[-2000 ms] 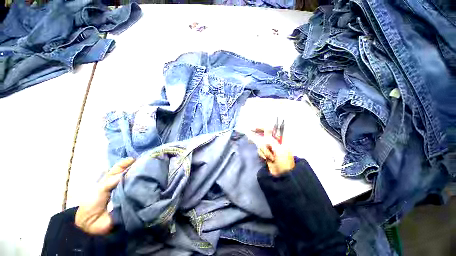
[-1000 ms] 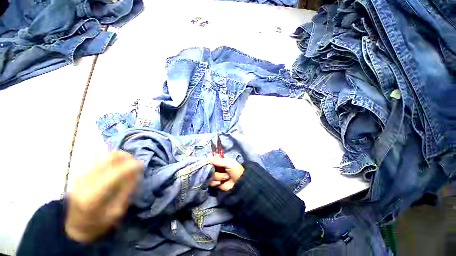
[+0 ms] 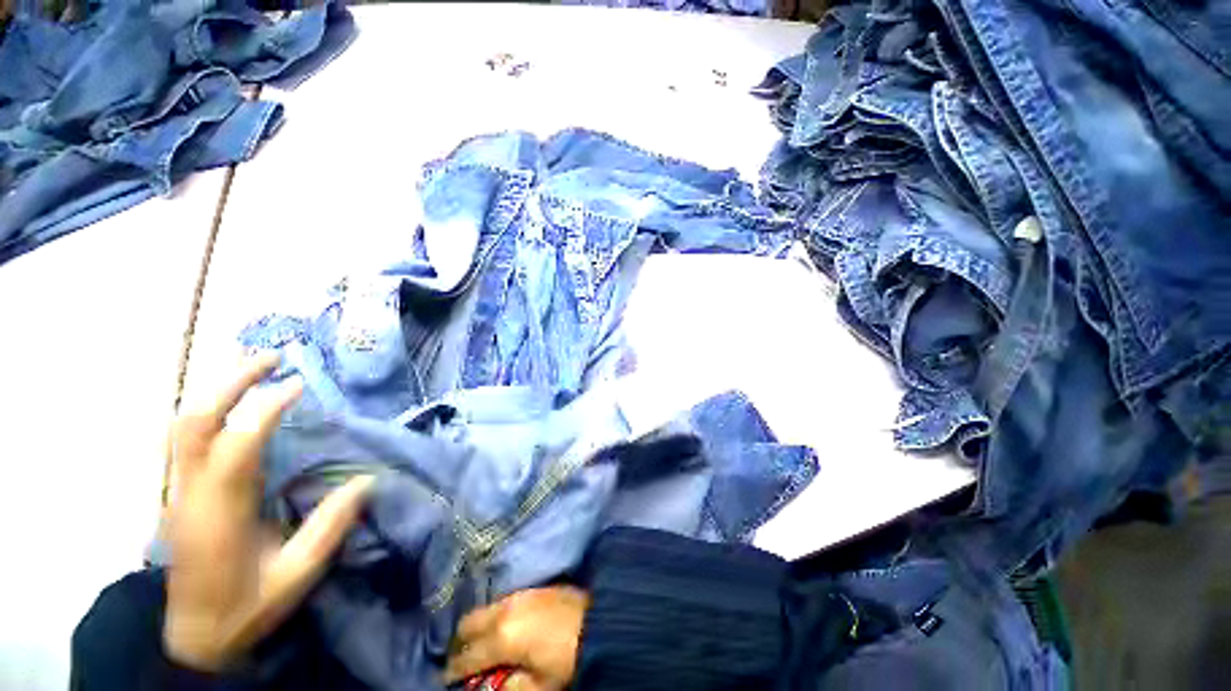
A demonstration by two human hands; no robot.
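Note:
A faded blue denim garment lies in front of me, its far part flat on the table and its near part bunched with the paler inside and yellowish seams showing. My left hand is raised over the garment's left side, fingers spread, slightly blurred, holding nothing. My right hand is low at the near edge, closed around the thread snips; only a bit of the red handle shows and the blades are hidden.
A tall denim pile stands on the right and hangs over the table edge. A flatter denim heap lies far left. Small scraps are on the far part of the white table. A brown seam line crosses the table at left.
My right hand with the snips has moved left and down toward me, and the blades are now out of sight. My left hand has left the cloth and opened. The near cloth is bunched differently.

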